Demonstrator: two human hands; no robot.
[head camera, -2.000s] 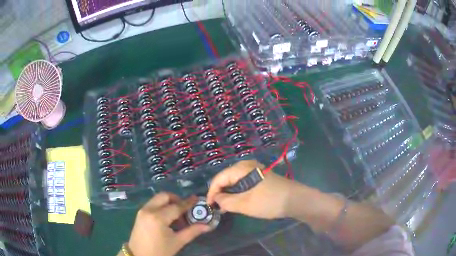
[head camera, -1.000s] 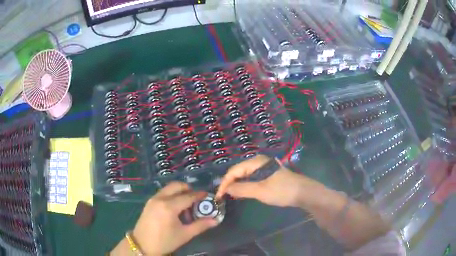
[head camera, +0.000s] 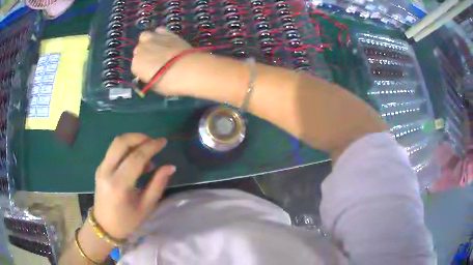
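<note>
The silver round holder (head camera: 223, 128) with a gold-coloured ring and pale grey centre stands on the green mat, touched by neither hand. My left hand (head camera: 132, 173) is over the mat to its left, thumb and fingers apart, with no part clearly seen in it. My right hand (head camera: 160, 58) is curled over the left columns of the filled blister tray (head camera: 199, 101); its fingertips and what is under them are hidden. The rear end of the corded pen tool (head camera: 139, 92) shows below this hand, and its red cable (head camera: 174, 61) lies over my wrist.
A yellow label sheet (head camera: 65, 77) and a small brown block (head camera: 68, 127) lie at left, beside dark-red filled trays (head camera: 15, 88). A clear ribbed side tray (head camera: 397, 90) is at right. Stacked trays, a pink fan and pale tubes show along the top. The bench's front edge runs below the holder.
My left hand has let go of the holder and moved left, its fingers apart. My right hand has moved from the holder up and left over the tray. The view has tilted down.
</note>
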